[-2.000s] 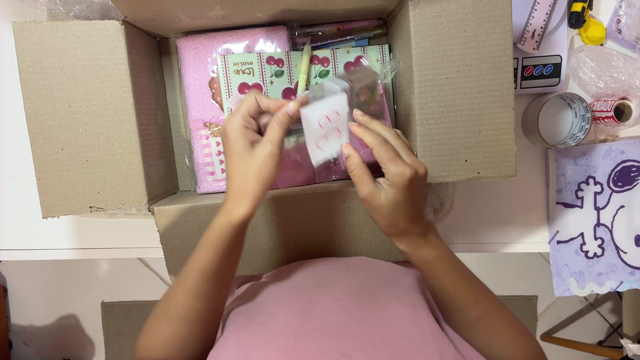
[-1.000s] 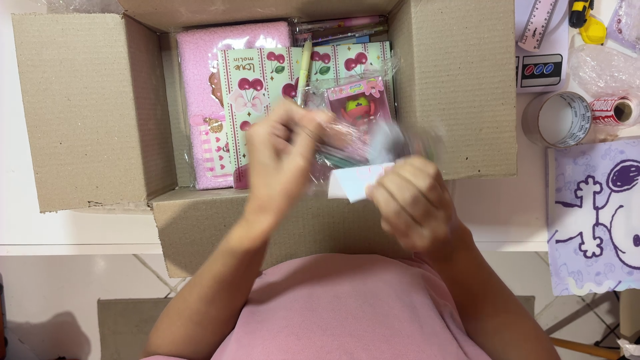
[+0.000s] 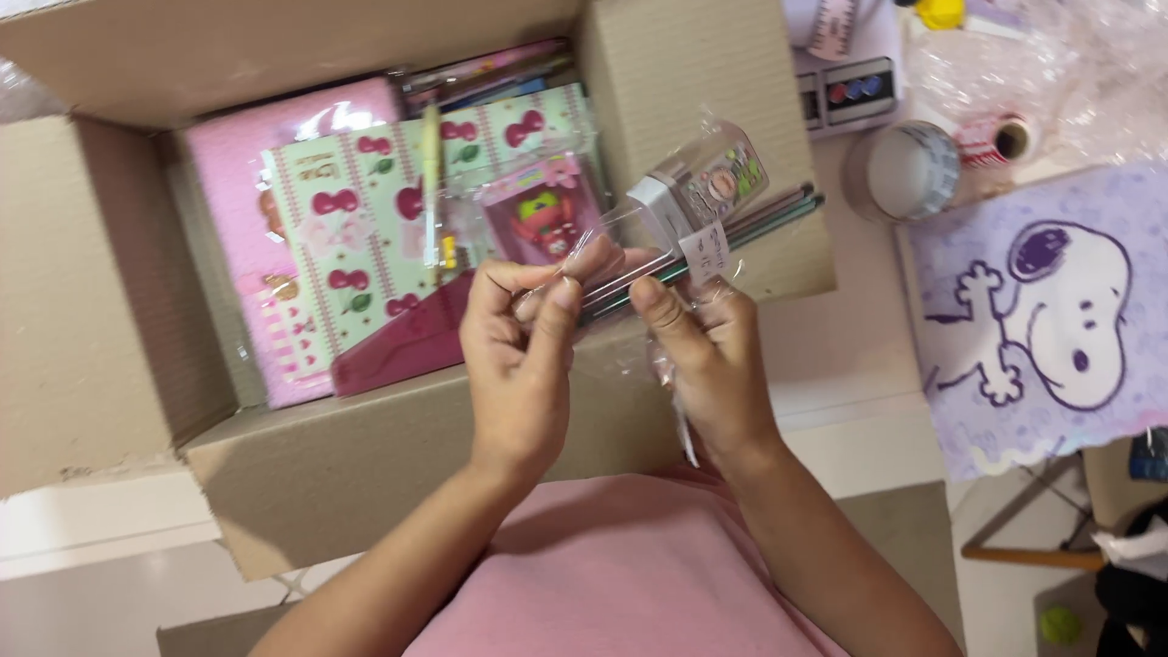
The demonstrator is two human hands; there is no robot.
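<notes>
Above the front flap of an open cardboard box, my left hand pinches the edge of a clear plastic bag. Inside the bag are several slim dark pencils or pens and a small clear container with a white end. My right hand grips the bag's lower side, beside a small white paper slip with writing. Within the box lie a pink fluffy notebook, a cherry-patterned folder or notebook, a yellow pen and a small pink packet with a red and green figure.
Right of the box are a roll of clear tape, a red and white roll, crumpled clear plastic wrap and a lilac sheet with a cartoon dog. Cardboard flaps stick out left and right.
Both hands now hold the clear bag with the pencils or pens and container, which does not show plainly in the earlier frames. The view has tilted and come closer.
</notes>
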